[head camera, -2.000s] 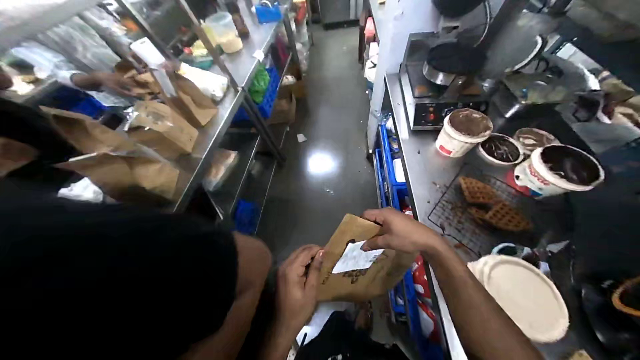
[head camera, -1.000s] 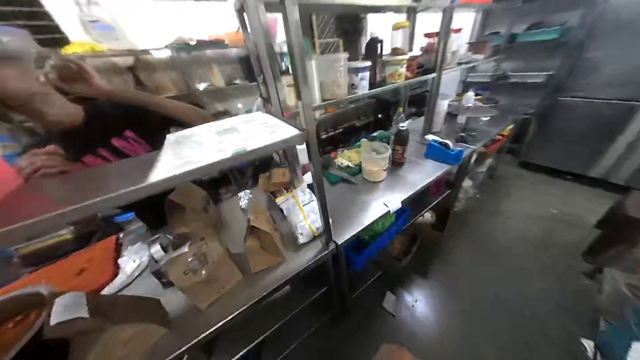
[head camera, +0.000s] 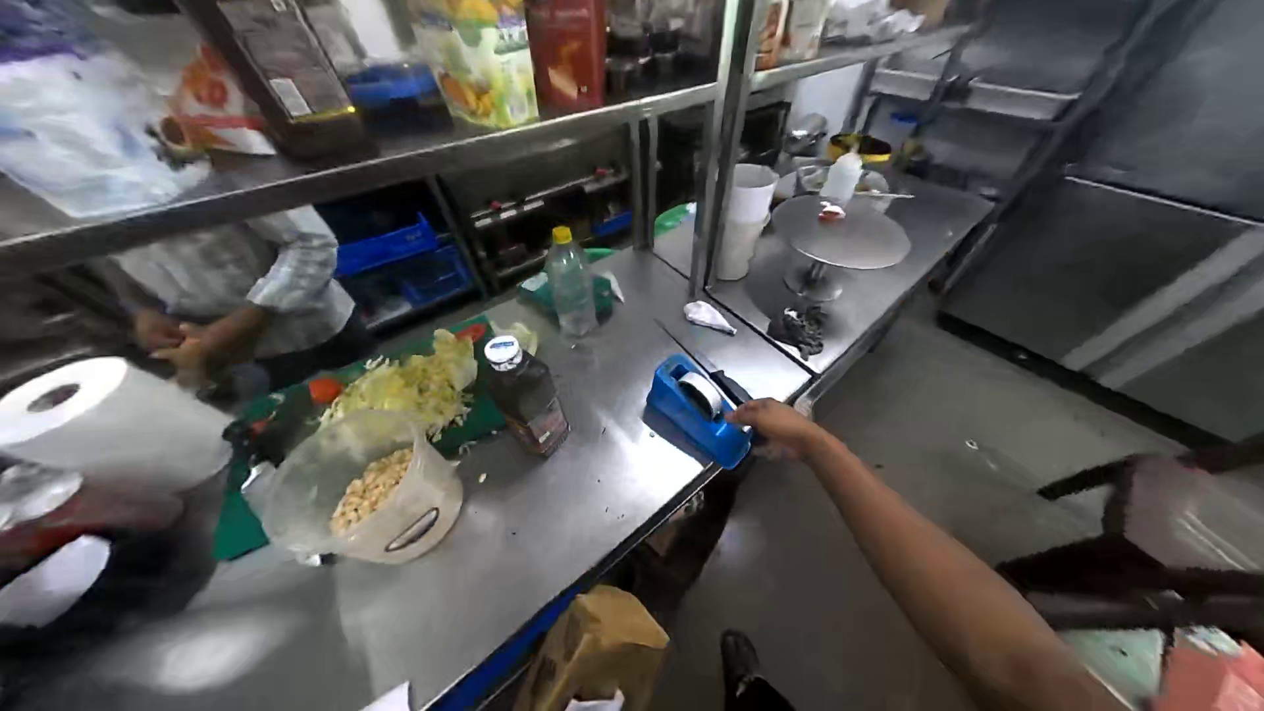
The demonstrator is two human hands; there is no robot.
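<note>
My right hand (head camera: 775,430) reaches in from the lower right, its curled fingers gripping the near end of a blue tape dispenser (head camera: 696,410) at the counter's front edge. A white roll of tape sits in the dispenser. Behind it lies a knife with a black handle (head camera: 731,386), close to my fingers. My left hand is out of view. A brown paper bag (head camera: 595,647) shows at the bottom, below the counter edge; what supports it is hidden.
The steel counter (head camera: 533,523) bears a dark bottle (head camera: 528,395), a clear bottle (head camera: 571,283), a plastic tub of pale pieces (head camera: 370,494) and shredded greens (head camera: 420,385) on a green board. A turntable (head camera: 839,234) stands beyond the shelf post. A person stands across the counter.
The view has swung from the bag and aisle to the counter. Two seconds ago both hands held a paper bag; now my right hand is at the tape dispenser and my left is out of view.
</note>
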